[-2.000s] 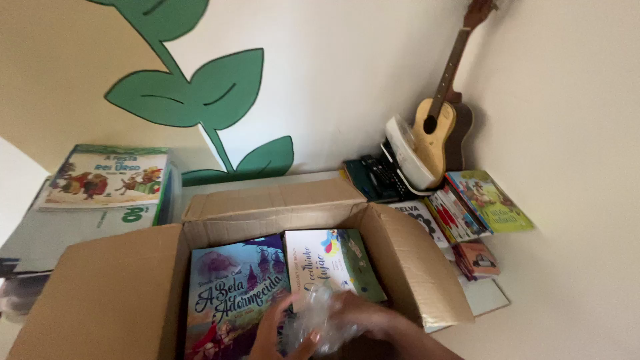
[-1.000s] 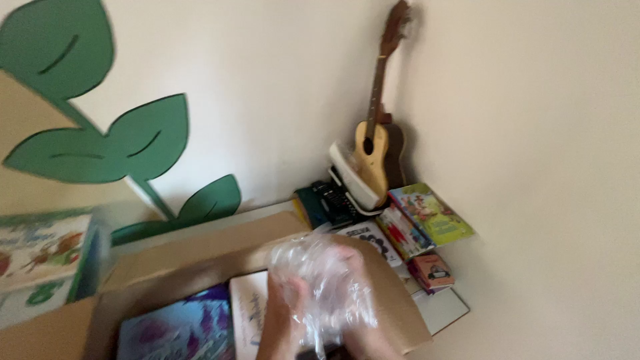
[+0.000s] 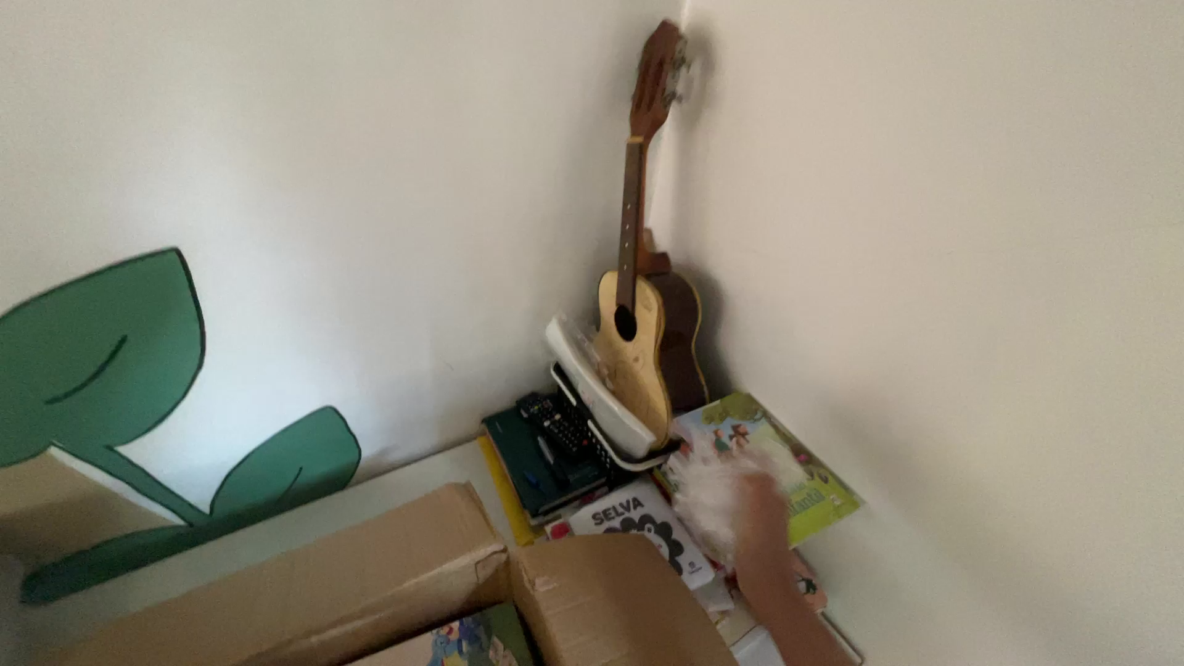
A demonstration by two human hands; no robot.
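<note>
My right hand (image 3: pixel 763 523), blurred, holds a crumpled clear plastic wrapper (image 3: pixel 708 486) over the books at the right end of the shelf. Under and behind it lies a green illustrated children's book (image 3: pixel 819 495). A white book with a black flower design (image 3: pixel 647 532) lies to the left of the hand. In the lower middle stands an open cardboard box (image 3: pixel 610 592), with an illustrated book (image 3: pixel 472 643) partly visible inside. My left hand is out of view.
A small guitar-like string instrument (image 3: pixel 638 351) leans in the wall corner behind a white plastic tray-like object (image 3: pixel 597 388). Left of these, a black remote control (image 3: pixel 555 425) lies on a dark green book (image 3: pixel 518 458). The box flap (image 3: pixel 370 564) rises along the shelf.
Both hands were together on the plastic over the box; now my right hand has carried it right, over the books, and my left hand has left view. The view has shifted right.
</note>
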